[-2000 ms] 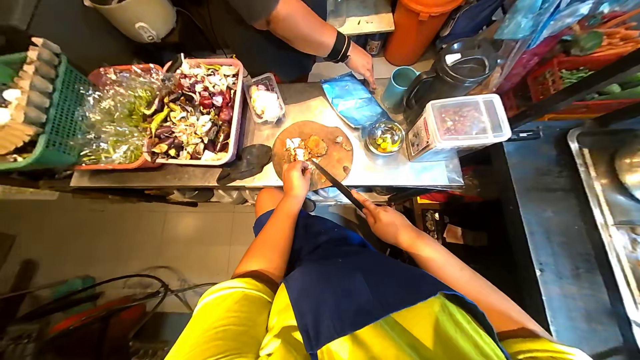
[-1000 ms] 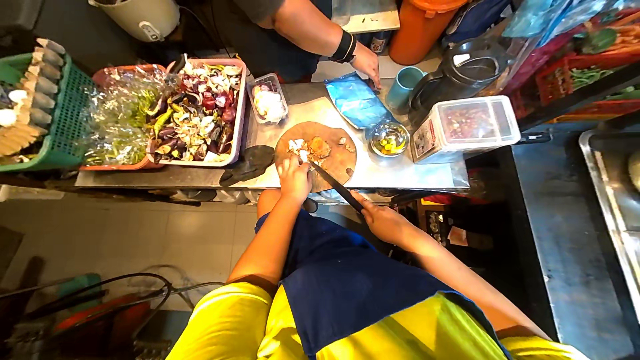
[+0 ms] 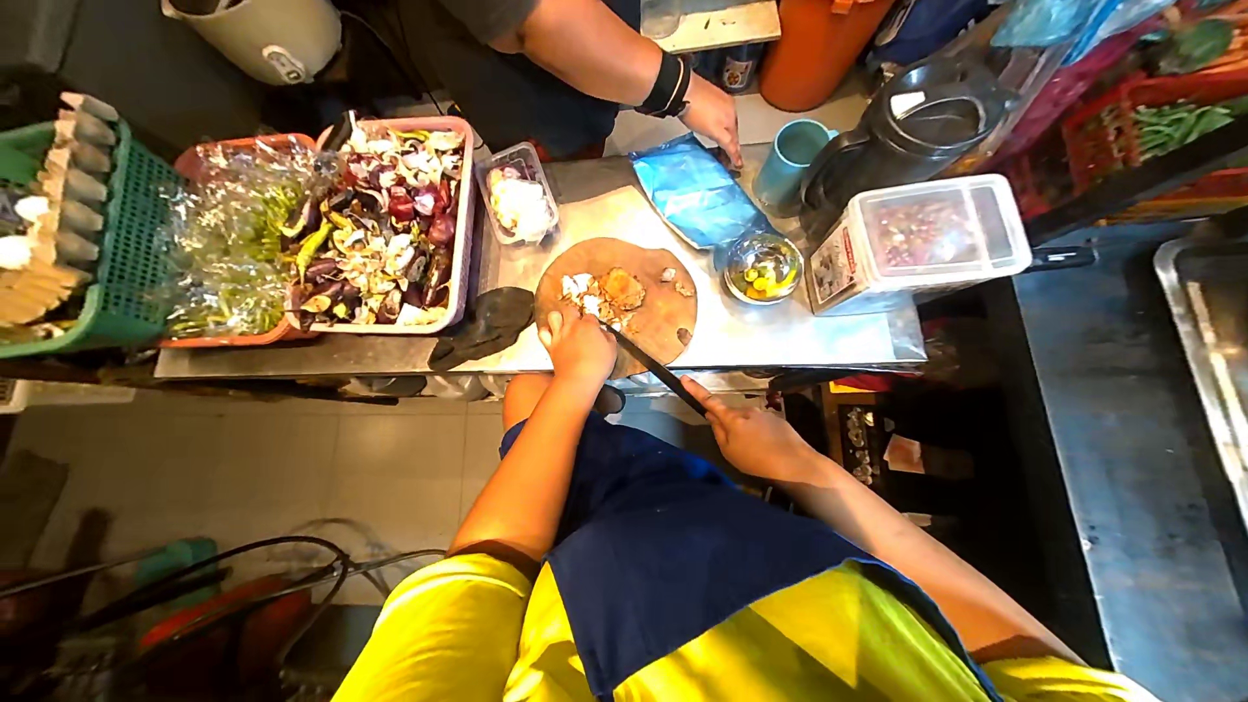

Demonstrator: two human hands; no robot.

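Note:
My right hand [image 3: 746,429] is closed on the handle of a knife [image 3: 655,369], whose dark blade reaches over a round wooden cutting board [image 3: 668,336]. At the blade's tip, my left hand [image 3: 582,343] rests its fingers on the board against small pale pieces; whether it grips one cannot be told. White chopped pieces [image 3: 577,288] lie just beyond those fingers. Beside them is an orange-brown lump [image 3: 622,288], and small bits sit at the board's right side. A glass bowl [image 3: 763,268] with yellow-green pieces stands right of the board.
Left of the board are a dark cloth-like item [image 3: 485,327], a pink tray [image 3: 466,224] of onions and peppers, and a plastic tub [image 3: 520,195]. Behind lies a blue packet [image 3: 697,190], near a co-worker's hand [image 3: 714,115]. A mug [image 3: 792,161], a black jug [image 3: 916,127] and a lidded container [image 3: 921,239] stand right.
The co-worker's hand has shifted slightly at the far edge of the blue packet. My hands stay at the board, with the knife in my right hand throughout.

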